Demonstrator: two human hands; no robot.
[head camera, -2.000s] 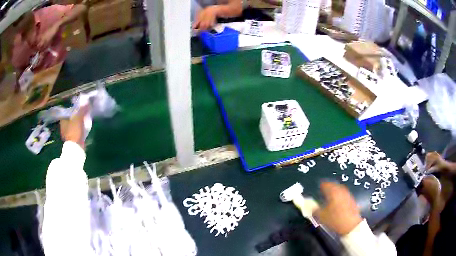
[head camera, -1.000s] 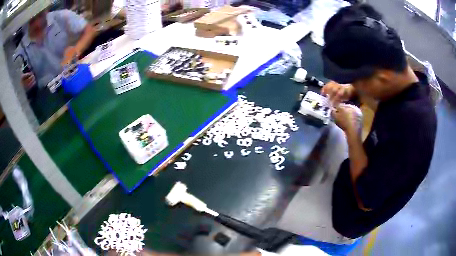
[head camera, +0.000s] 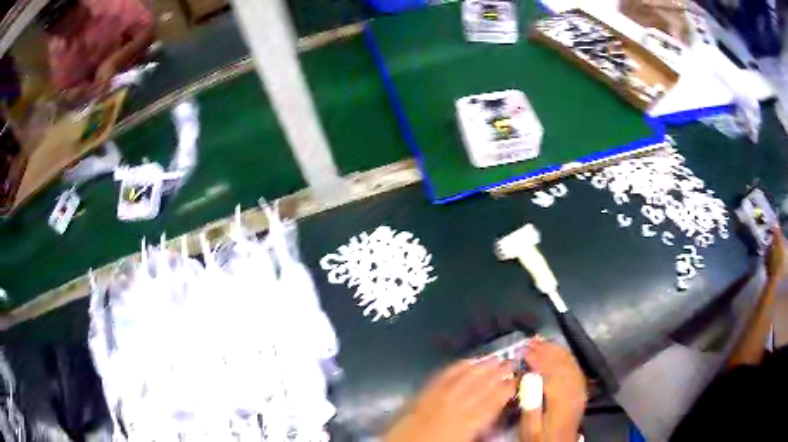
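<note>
A white housing (head camera: 511, 347) lies at the near edge of the bench, mostly hidden by my hands. My left hand (head camera: 458, 401) is blurred, with its fingers on the housing's left side. My right hand (head camera: 560, 388) is at its right side, with a short cream stub (head camera: 530, 391) in its grip. The mallet (head camera: 540, 272) lies just beyond and to the right, its white head away from me. A pile of small white U-clips (head camera: 380, 272) lies to the left of the mallet.
Bagged white cords (head camera: 212, 345) cover the bench at left. Housings with cords (head camera: 140, 194) lie on the green conveyor. Stacked housings (head camera: 499, 129) and a parts tray (head camera: 605, 56) are on the mat (head camera: 432, 104). More clips (head camera: 665, 194) and another person's arm (head camera: 756, 319) are at right.
My left hand has left the conveyor, and a corded housing now lies there. My right hand has moved from beside the mallet. Both hands are now at a housing; the view turned right and back.
</note>
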